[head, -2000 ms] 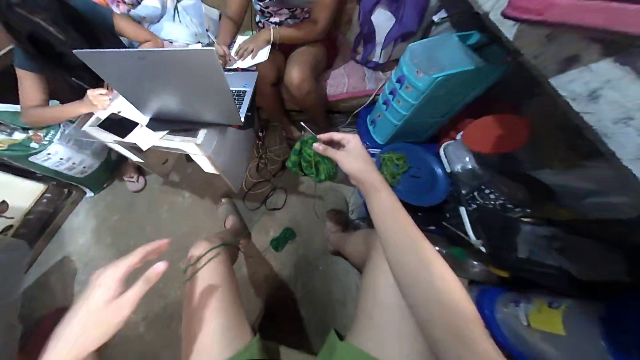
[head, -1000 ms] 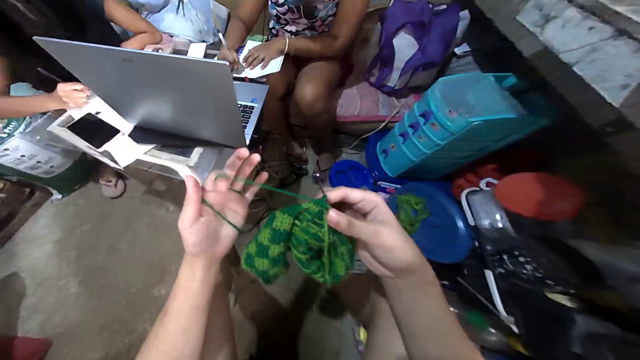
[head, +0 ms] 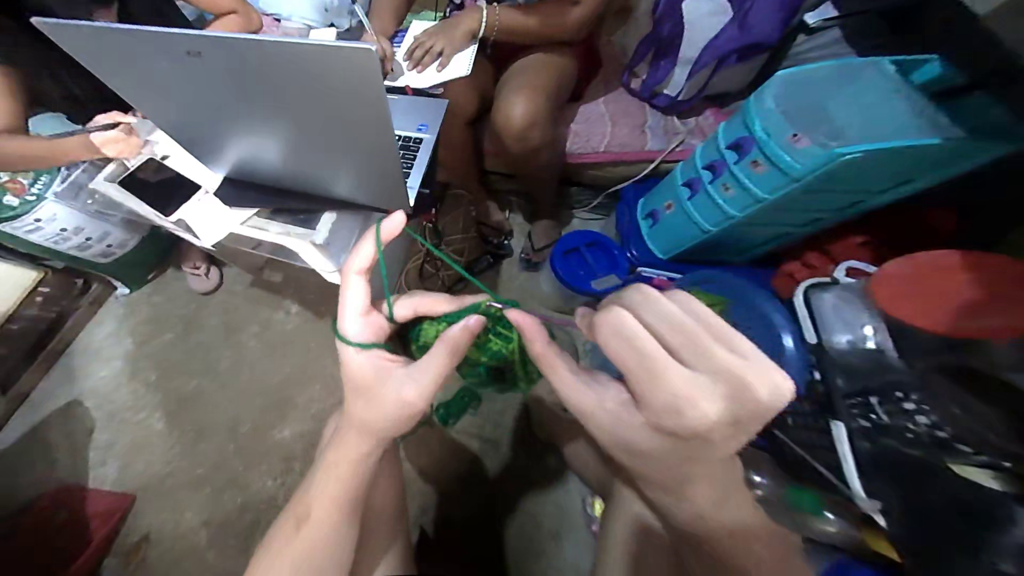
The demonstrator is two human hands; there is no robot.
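Note:
My left hand point(head: 392, 360) pinches the edge of a green crocheted piece point(head: 488, 352) between thumb and fingers. Dark green yarn point(head: 448, 260) wraps round its lower fingers, passes over the raised index finger and slants down to the work. My right hand point(head: 664, 368) grips a thin crochet hook point(head: 556, 320), whose metal tip is at the top edge of the piece, close to my left thumb. Below the piece hangs a small bundle of dark green yarn point(head: 456, 406). My fingers cover part of the crochet and of the hook's handle.
Ahead stands an open laptop point(head: 240, 104) on a low table, beside a phone point(head: 158, 186). Two people sit beyond, writing. At right are a teal drawer unit point(head: 800, 152), a blue lid point(head: 590, 262), a red lid point(head: 952, 292) and a dish rack. A red container point(head: 68, 528) is at lower left.
My left hand, apart and without yarn two seconds ago, now holds the crochet with yarn around its fingers. My hands have come together at the piece, and the hook tip now meets its edge.

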